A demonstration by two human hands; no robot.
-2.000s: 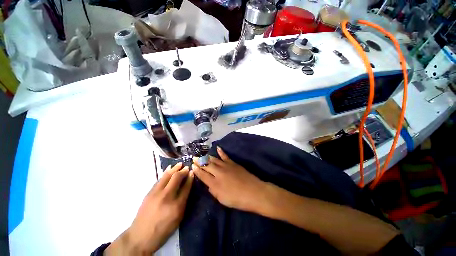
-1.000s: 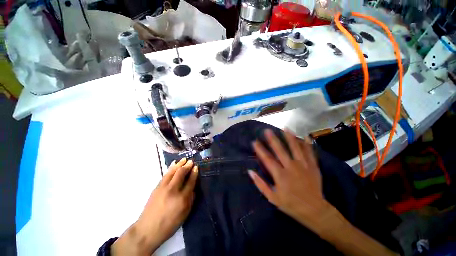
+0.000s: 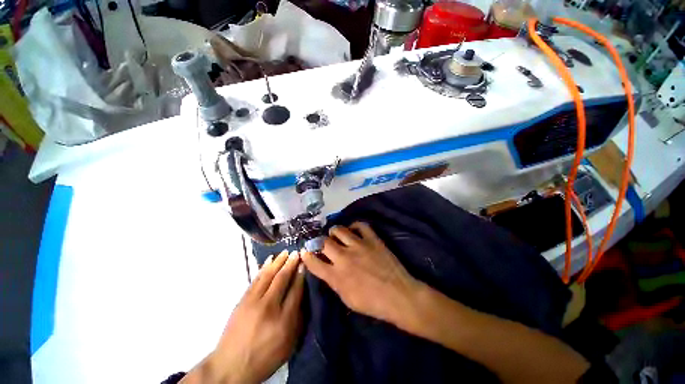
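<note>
The dark navy denim garment (image 3: 451, 255) lies bunched on the table under the sewing machine head (image 3: 360, 142) and hangs towards me. My left hand (image 3: 264, 315) lies on the cloth's left edge, fingertips just in front of the presser foot (image 3: 300, 231). My right hand (image 3: 364, 274) lies on the cloth just right of it, fingers bent, the two hands' fingertips nearly touching. The cloth under the fingertips and the needle are hidden or too small to tell.
The orange cord (image 3: 580, 142) loops over the head's right end. A dark slab-like phone (image 3: 529, 221) lies behind the cloth at right. White bags (image 3: 82, 82), a metal-capped bottle (image 3: 396, 21) and a red container (image 3: 451, 24) stand behind the machine.
My right hand, spread flat on the cloth to the right a second ago, is back beside the presser foot. The cloth there is more bunched. My left hand stays near the foot.
</note>
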